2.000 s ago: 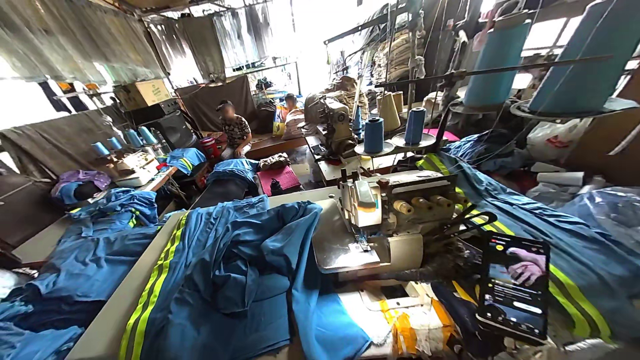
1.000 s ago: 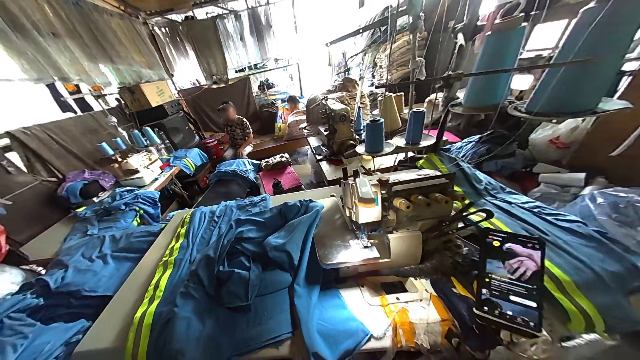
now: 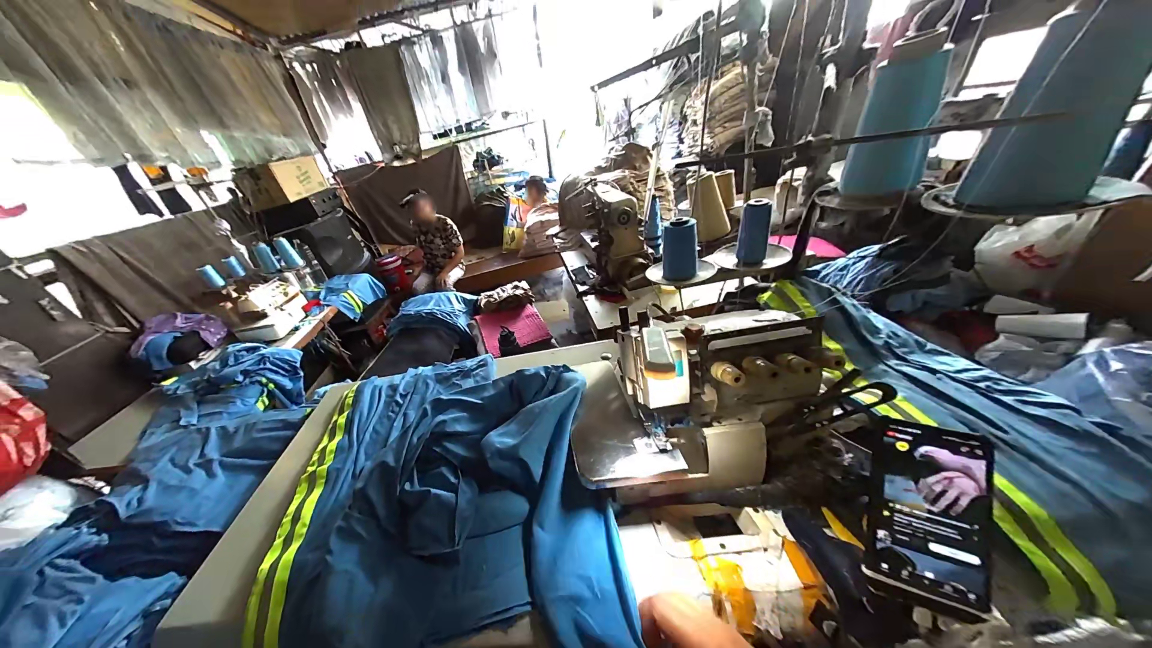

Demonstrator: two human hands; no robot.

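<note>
At the bottom edge, just right of the middle, part of a bare hand shows, probably my right hand [image 3: 691, 623]. It is beside the lower edge of a blue garment [image 3: 486, 513]; whether it touches or grips the cloth cannot be told. My left hand is out of view. The garment, with yellow-green stripes, lies bunched on the table left of an overlock sewing machine [image 3: 711, 387]. The machine's presser foot [image 3: 661, 441] stands over its metal plate, with no cloth visible under it. Right of the machine stands a phone [image 3: 931, 517] with a lit screen.
Large blue thread cones [image 3: 900, 126] stand on a rack at upper right. A striped blue garment [image 3: 990, 405] lies behind the phone. More blue clothes [image 3: 207, 468] are piled at left. Another sewing machine [image 3: 616, 225] stands behind. A person [image 3: 436, 238] sits farther back, with another person [image 3: 538, 216] nearby.
A hand has come into view at the bottom edge; neither earlier frame shows it. The garment and the overlock machine look unchanged.
</note>
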